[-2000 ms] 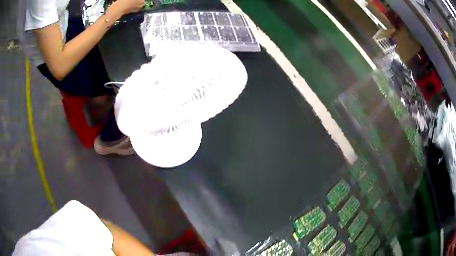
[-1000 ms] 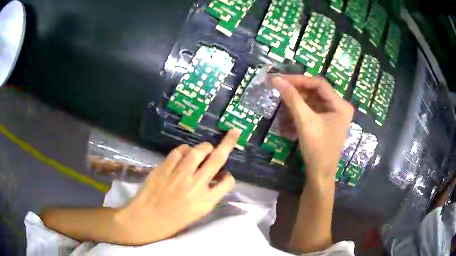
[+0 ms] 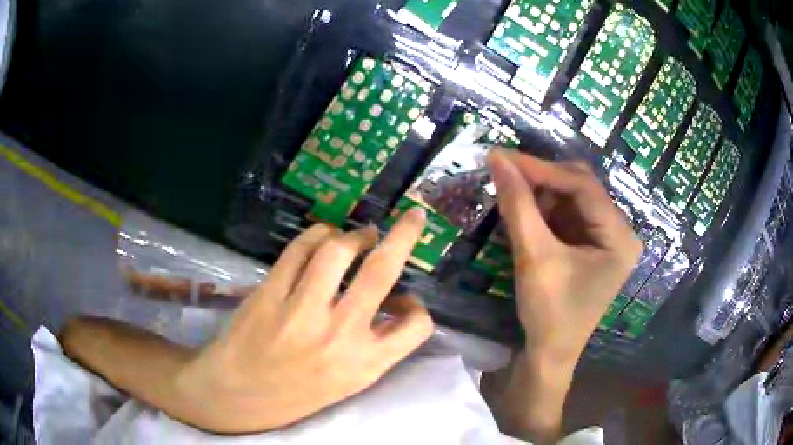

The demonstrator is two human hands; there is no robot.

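A green keypad circuit board (image 3: 422,228) lies in a pocket of the shiny dark tray (image 3: 261,187). A silvery dome sheet (image 3: 456,178) covers its middle. My right hand (image 3: 569,235) pinches the sheet's upper right edge between thumb and index finger. My left hand (image 3: 304,330) lies palm down, its index fingertip at the sheet's lower edge on the board's green end. It holds nothing that I can see. A bare green board (image 3: 361,130) lies to the left of this one.
More green boards (image 3: 613,74) lie in rows above and to the right in the tray. Boards with silvery covers (image 3: 656,278) show right of my right hand. Clear crinkled plastic (image 3: 187,261) lies by my left forearm. A yellow floor line (image 3: 65,187) runs at the left.
Since one second ago the view has moved closer to the boards. The silvery sheet lies lower over the board, and both hands keep nearly the same places around it.
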